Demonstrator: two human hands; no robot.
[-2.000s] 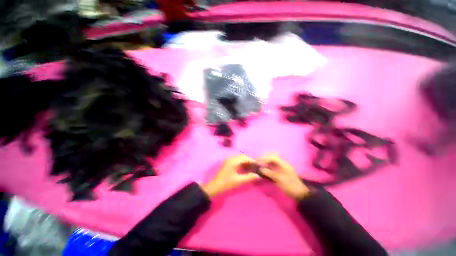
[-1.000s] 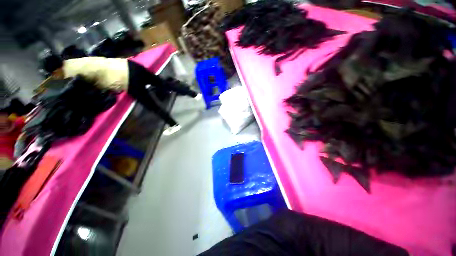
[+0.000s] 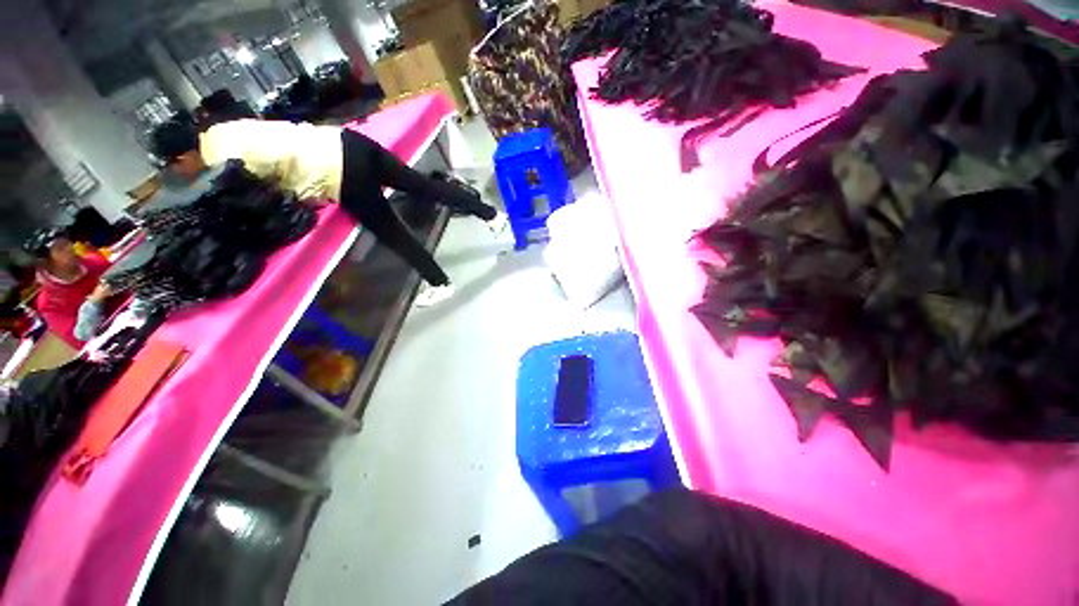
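Neither of my hands is in the picture; only a dark sleeve [image 3: 710, 556] shows at the bottom edge. Nearest in front of me is a large heap of black and dark-green camouflage straps [image 3: 923, 249], with pointed tab ends, on the pink table [image 3: 757, 456] at the right. A blue plastic stool [image 3: 598, 447] stands beside the table edge, with a dark flat phone [image 3: 574, 391] lying on it.
Another dark heap [image 3: 698, 53] lies farther along my table. A white bag [image 3: 585, 251] and a second blue stool [image 3: 529, 178] stand on the grey floor. Across the aisle, a person in a yellow top [image 3: 278, 156] leans over another pink table [image 3: 225, 355].
Since the earliest frame, the view has swung left from the table centre to the aisle, and my hands have left the picture. Since one second ago, the scene has shifted slightly right.
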